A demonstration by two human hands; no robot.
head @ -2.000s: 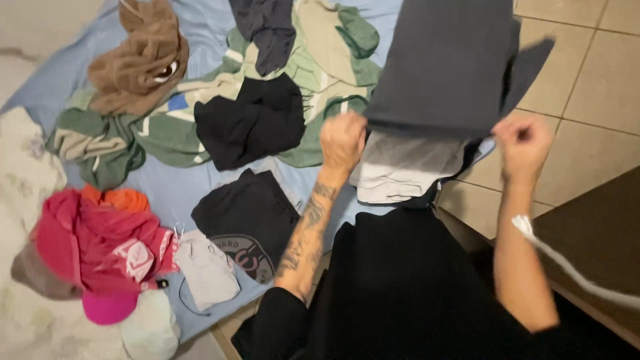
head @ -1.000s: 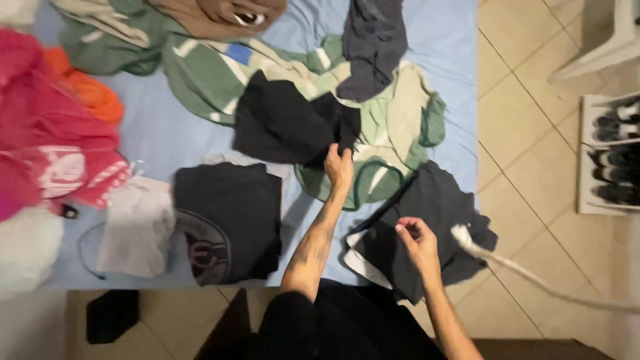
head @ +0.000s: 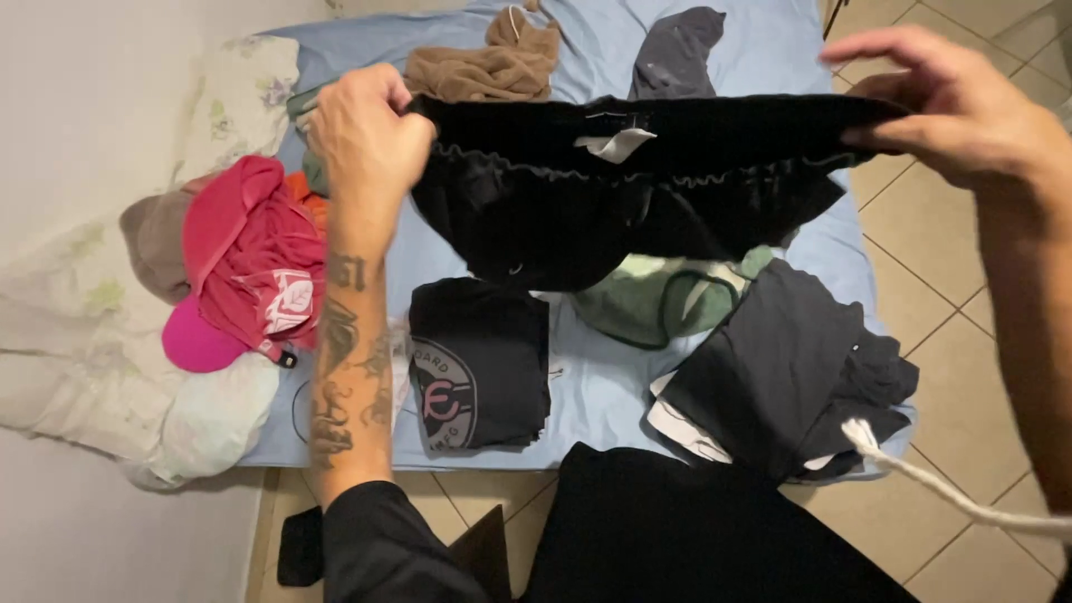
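Black shorts [head: 536, 218] with an elastic waistband and a white tag hang stretched between my hands above the bed. My left hand [head: 368, 126] grips one end of the waistband. At the other end, my right hand [head: 946, 109] pinches the waistband between thumb and fingers. Below the shorts lies a folded black T-shirt [head: 486, 368] with a round print. To its right, dark grey folded clothes [head: 770, 360] rest on white fabric at the bed's edge. A green patterned cloth [head: 662, 306] shows partly between them, its upper part hidden by the shorts.
Red-pink clothing [head: 243, 243], a magenta cap [head: 197, 335] and a beige cap [head: 157, 243] sit at the left. Brown fleece [head: 494, 67] and a dark grey garment [head: 678, 54] lie farther back on the blue sheet [head: 586, 42]. A white cord [head: 946, 494] crosses the lower right.
The black shorts, lying on the green cloth a second ago, are now lifted and spread between both hands. Two seconds ago my hands held the dark grey garment over the pile at the right.
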